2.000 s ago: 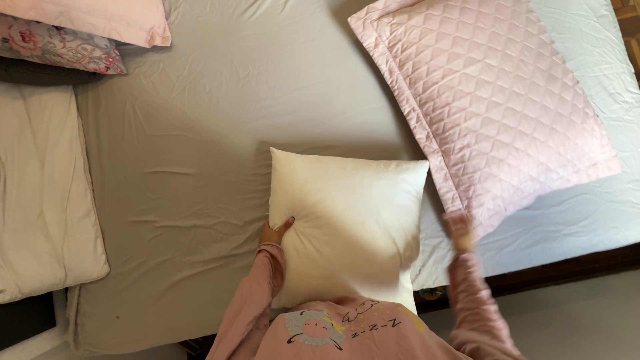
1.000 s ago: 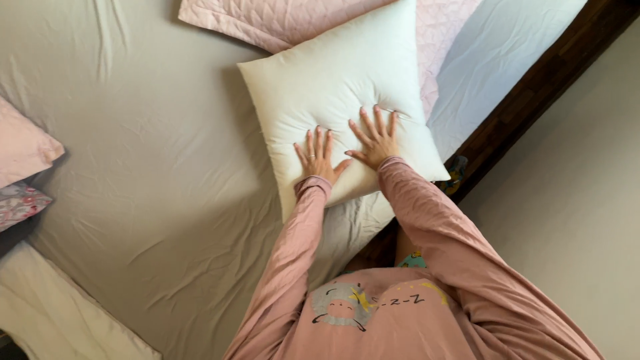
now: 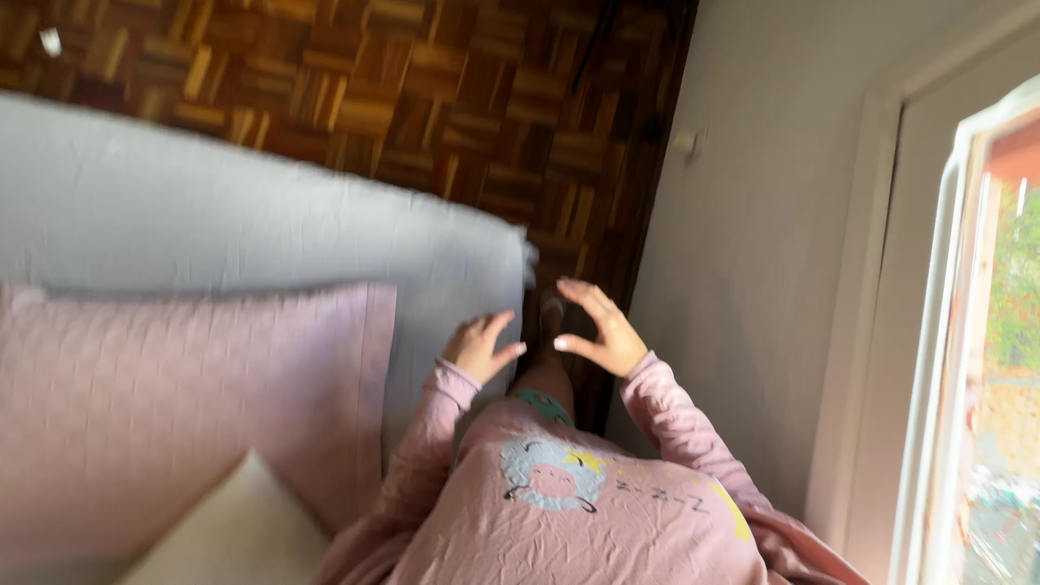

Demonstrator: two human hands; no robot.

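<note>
Both hands are in the air in front of my body, touching nothing. My left hand point(image 3: 479, 348) is beside the corner of the sheeted mattress point(image 3: 455, 252), fingers apart and empty. Over the narrow floor gap between bed and wall, my right hand point(image 3: 603, 327) has its thumb spread from its fingers and holds nothing. A pink quilted pillow point(image 3: 203, 390) lies on the bed at the left. The corner of a white cushion point(image 3: 236, 528) rests against it at the lower left, the rest of it cut off by the frame.
Parquet floor point(image 3: 390, 81) runs beyond the bed, with a small white object point(image 3: 50, 41) on it. A grey wall point(image 3: 731, 244) stands close on my right, then a window point(image 3: 959, 284) with a light frame. A dark thin-legged object stands at the top by the wall.
Both hands have come off the white cushion, which they were pressing a second ago. The view has swung far to the right, toward the bed's corner and the wall.
</note>
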